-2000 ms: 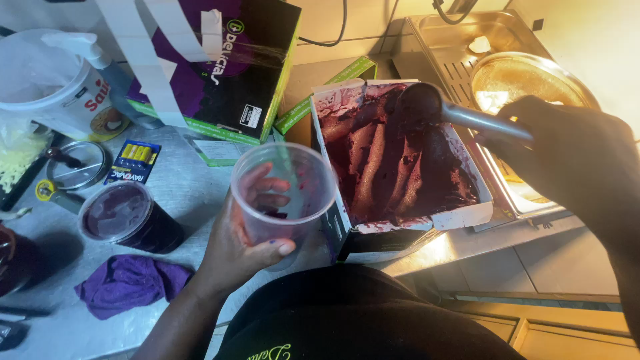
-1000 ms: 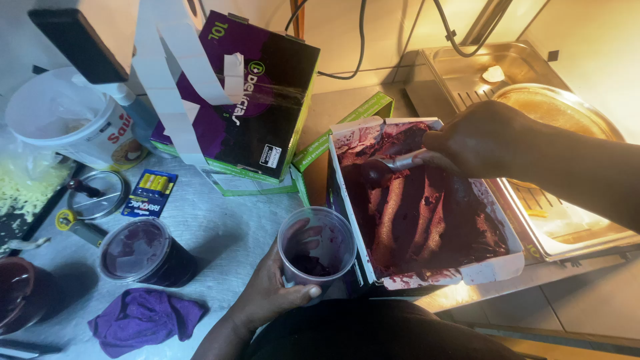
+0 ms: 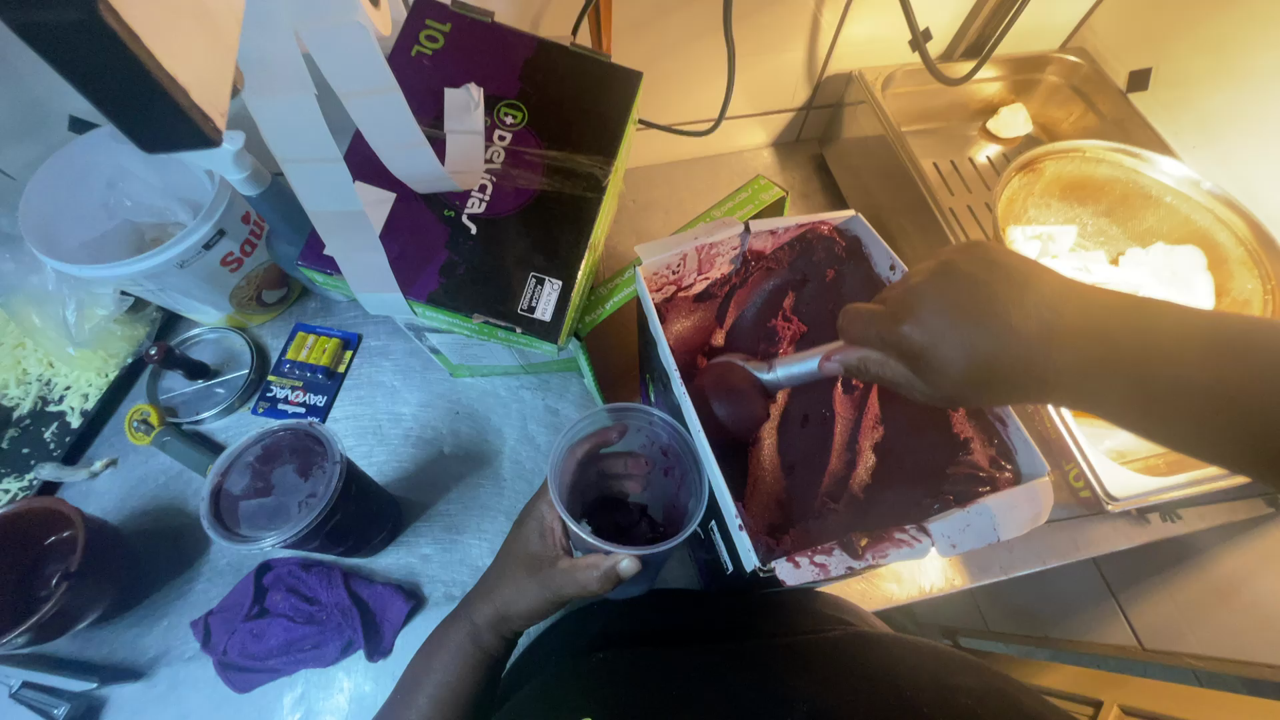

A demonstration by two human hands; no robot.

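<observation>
My left hand [image 3: 545, 565] holds a clear plastic cup [image 3: 628, 480] with some dark purple açaí at its bottom, just left of an open carton. My right hand [image 3: 925, 325] grips the metal handle of an ice cream scoop [image 3: 795, 368], whose bowl lies in the dark purple açaí [image 3: 800, 440] in the carton [image 3: 1030, 485]. Smears of açaí cover the carton's inner walls and flaps. A lidded cup full of dark purple contents [image 3: 275, 485] stands on the metal counter, left of my left hand, with a crumpled purple cloth [image 3: 300, 620] in front of it.
Behind stands a black and purple box [image 3: 530, 190] with paper strips hanging before it. At left are a white bucket [image 3: 130, 220], a battery pack [image 3: 307, 372], a round metal lid [image 3: 215, 375], grated cheese [image 3: 50, 370] and a brown container [image 3: 45, 560]. Steel trays [image 3: 860, 130] and a sieve [image 3: 1120, 160] lie right.
The scoop was raised over the back of the carton two seconds ago; its bowl is now down in the açaí, toward the left side. The cup in my left hand has moved away from the carton's back-left corner.
</observation>
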